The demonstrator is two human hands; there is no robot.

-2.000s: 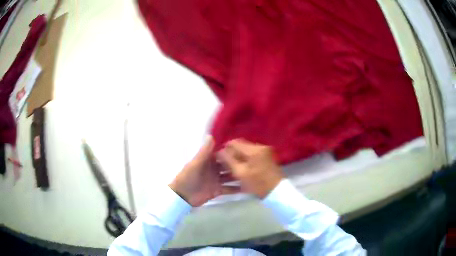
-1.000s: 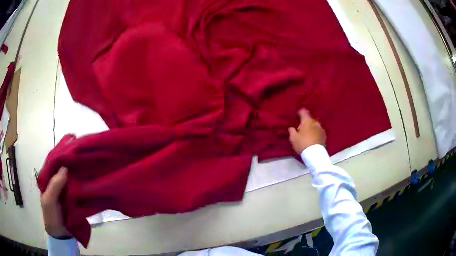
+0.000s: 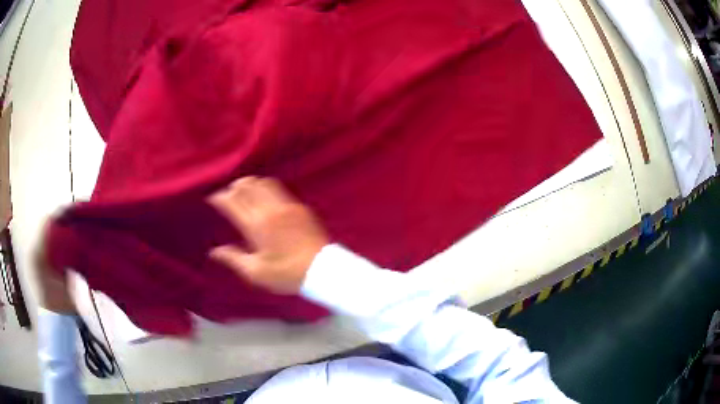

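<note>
The large red cloth [image 3: 442, 134] lies over white paper [image 3: 553, 183] on the cream table. Folds run across its upper left and middle; its right part is smoother. My left hand [image 3: 54, 268] is blurred at the far left and holds the cloth's left end, its fingers mostly hidden by the cloth. My right hand [image 3: 272, 233] lies on the cloth left of centre, palm down with fingers apart, holding nothing. The black-handled shears [image 3: 96, 355] lie beside my left sleeve, their blades mostly hidden.
A dark bar [image 3: 13, 280] and a brown card [image 3: 5, 166] are at the left edge. A long brown strip [image 3: 624, 83] and white material [image 3: 667, 102] lie at the right. Blue clamps [image 3: 647, 226] sit on the table's front edge, above the green floor with yellow-black tape.
My right hand has moved left across the cloth. The cloth's right part has become smoother and its left end is still in my left hand. The shears' handles have come into view.
</note>
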